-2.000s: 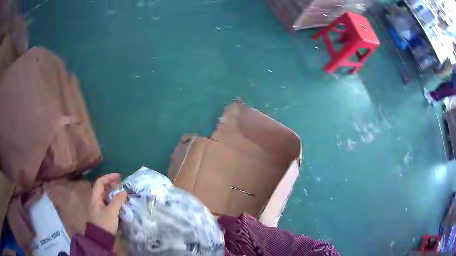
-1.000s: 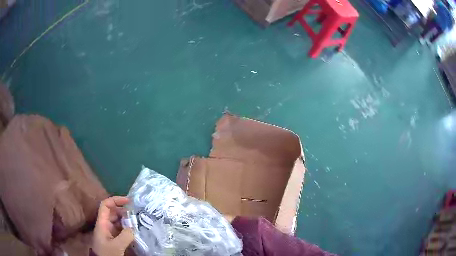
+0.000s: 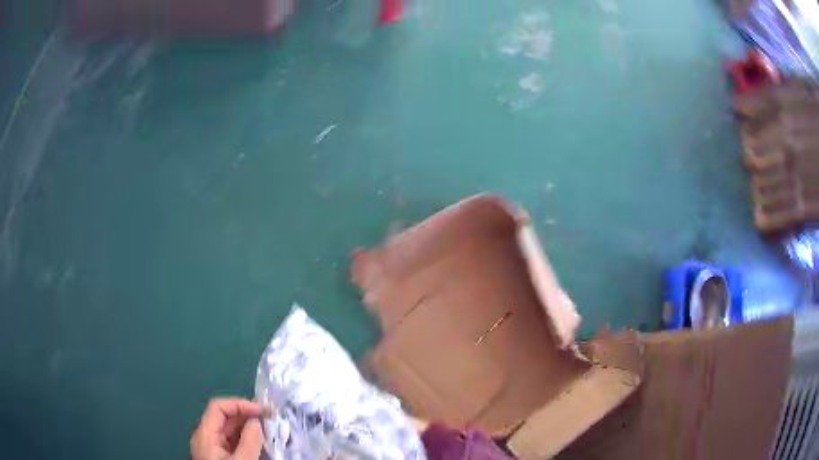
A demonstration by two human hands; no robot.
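A crinkled clear bag of white-grey cables (image 3: pixel 337 409) is at the bottom of the view, cut off by the lower edge. My left hand (image 3: pixel 229 431) is at its left side, with thumb and fingertips pinching the bag's edge. My right hand is hidden behind or under the bag; only the purple sleeve shows to the right of it. An open, empty brown carton (image 3: pixel 458 332) lies beyond the bag on the green floor.
A brown cardboard flap (image 3: pixel 709 386) stands at the lower right. A blue bin (image 3: pixel 673 292) with a roundish pale item is behind it. Brown slatted stacks (image 3: pixel 781 162) and a red object (image 3: pixel 752 70) are at the right edge.
The view has swung right, so the red stool has mostly left the frame and the brown bags at left are gone. The blue bin and flap have come in. My left hand still pinches the bag.
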